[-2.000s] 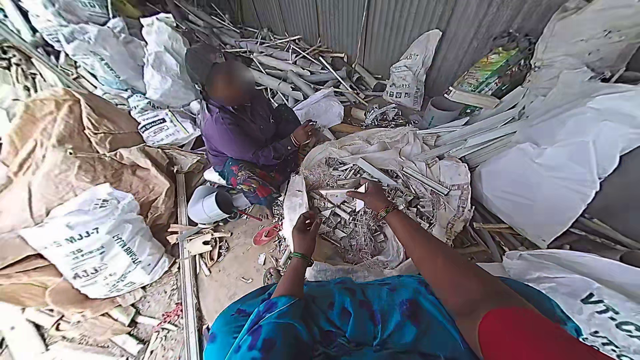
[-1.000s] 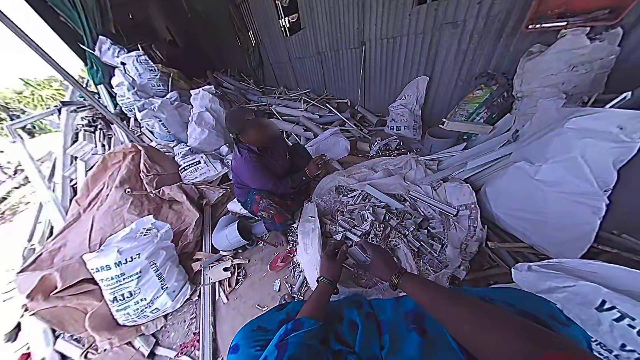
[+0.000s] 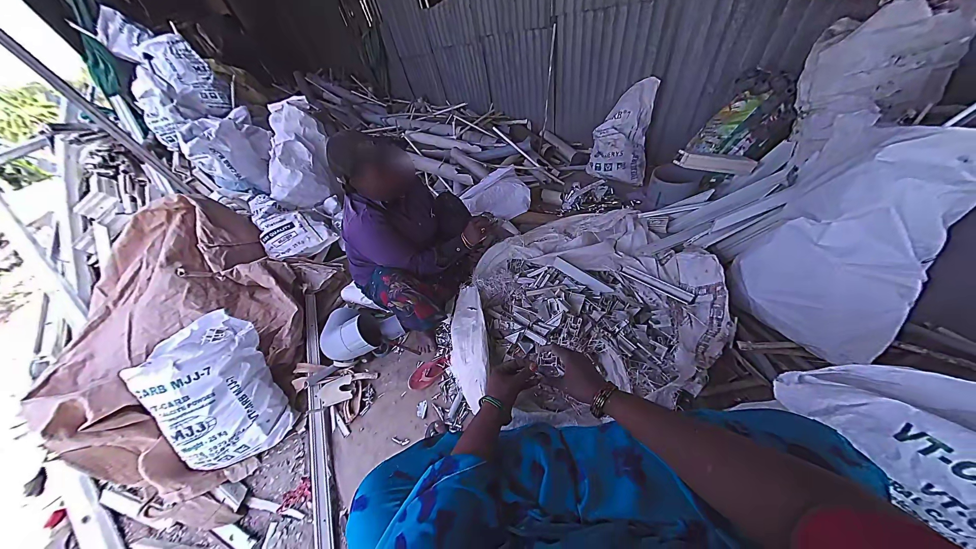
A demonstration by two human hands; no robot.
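Observation:
My left hand [image 3: 509, 381] and my right hand [image 3: 576, 374] are close together at the near edge of a large open white woven sack [image 3: 705, 305]. In and on the sack lies a heap of cut plastic profile scraps [image 3: 564, 305]. Fingers of both hands are bent around something small between them, too blurred to name. Green bangles circle my left wrist, and a beaded bracelet is on my right. A white sack flap [image 3: 468, 347] stands just left of my left hand. Blue patterned cloth [image 3: 595, 480] covers my lap below both hands.
Another person [image 3: 404, 229] sits across the heap at the left, hands near its far edge. A pipe elbow [image 3: 347, 335], a red sandal [image 3: 427, 374] and a long metal channel [image 3: 319, 427] lie on the ground. Filled white sacks [image 3: 210, 393], long pipes [image 3: 450, 145] and a corrugated wall [image 3: 511, 61] surround the area.
Two seconds ago my hands were farther apart, with a pale strip at my right hand; now they are nearly together, lower on the heap. The view has shifted to show more on the left.

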